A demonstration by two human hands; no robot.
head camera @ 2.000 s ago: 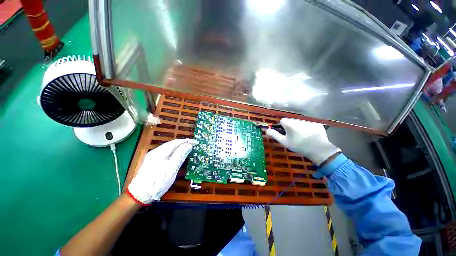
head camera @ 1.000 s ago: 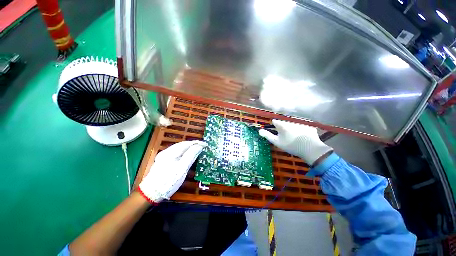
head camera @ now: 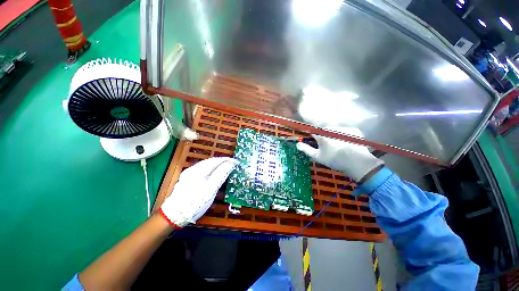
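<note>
A green circuit board (head camera: 270, 173) with a bright central glare lies on the slotted orange-brown tray (head camera: 347, 214). Its white connectors are on the near edge. My left hand (head camera: 199, 189), in a white glove with a red cuff edge, rests its fingertips on the board's left edge. My right hand (head camera: 341, 154), in a white glove, is at the board's upper right corner. It holds a small hand tool (head camera: 300, 140) with a bit of red, possibly cutters, pointing left over the board's far edge. Most of the tool is hidden by the glove.
A clear tilted hood (head camera: 256, 62) hangs over the tray's far part, its lower edge close to my right hand. A white desk fan (head camera: 118, 108) stands left of the tray. A thin blue cord (head camera: 321, 211) crosses the tray's near right part. An orange-red duct (head camera: 68, 24) is at upper left.
The view has shifted, so board, tray and fan appear further right than at first. My right hand and tool have moved slightly at the board's far right corner. My left hand stays at the left edge.
</note>
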